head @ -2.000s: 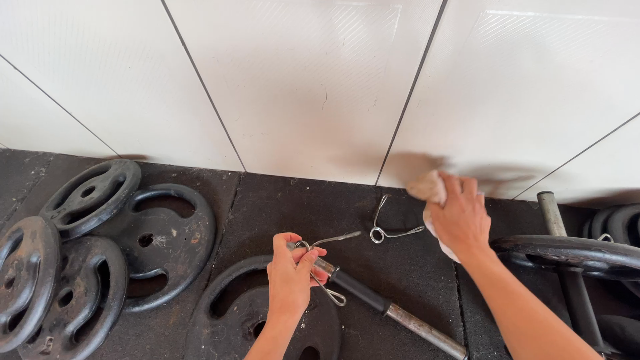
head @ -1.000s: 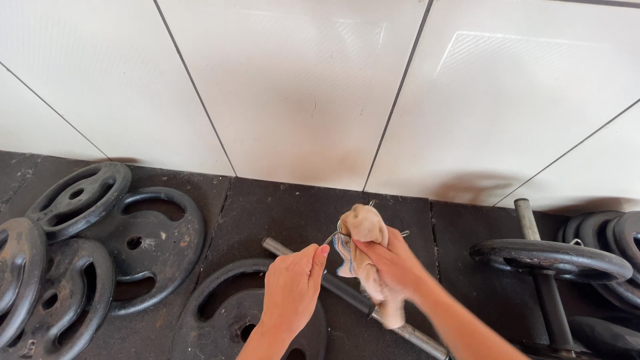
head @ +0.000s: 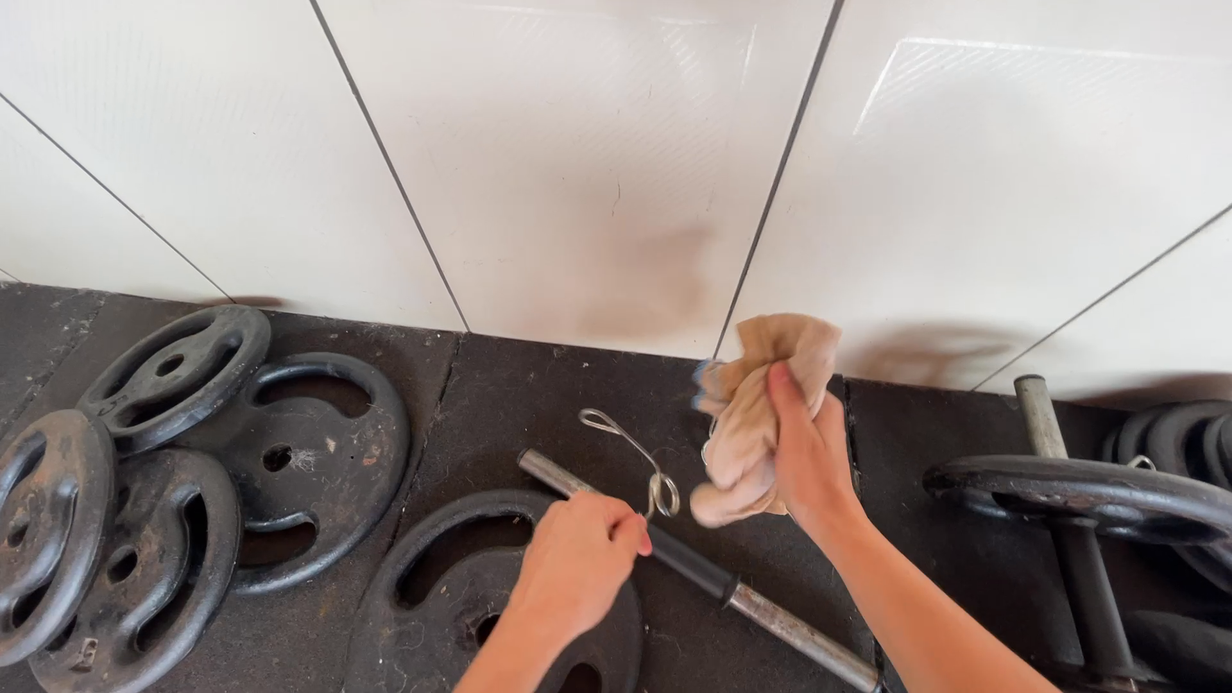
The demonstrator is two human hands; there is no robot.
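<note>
My left hand [head: 582, 553] is closed on one end of a wire spring collar [head: 630, 448], whose coil and looped handle stick up past my fingers. Beneath that hand a metal dumbbell bar [head: 789, 626] with a black middle section lies slantwise, partly over a black weight plate [head: 423, 577] on the floor. My right hand [head: 813, 452] grips a bunched beige cloth [head: 760, 433], held to the right of the collar and apart from it. Another piece of wire shows faintly at the cloth's left edge, mostly hidden.
Several black weight plates [head: 337, 452] lie overlapped at the left. A loaded dumbbell [head: 1088, 577] stands at the right, with more plates [head: 1179, 433] behind it. The white tiled wall [head: 577, 192] rises behind the black rubber floor [head: 539, 385].
My right hand and the cloth were against the collar a second ago and are now apart from it, farther right. Two seconds ago another spring collar lay on the floor near the wall.
</note>
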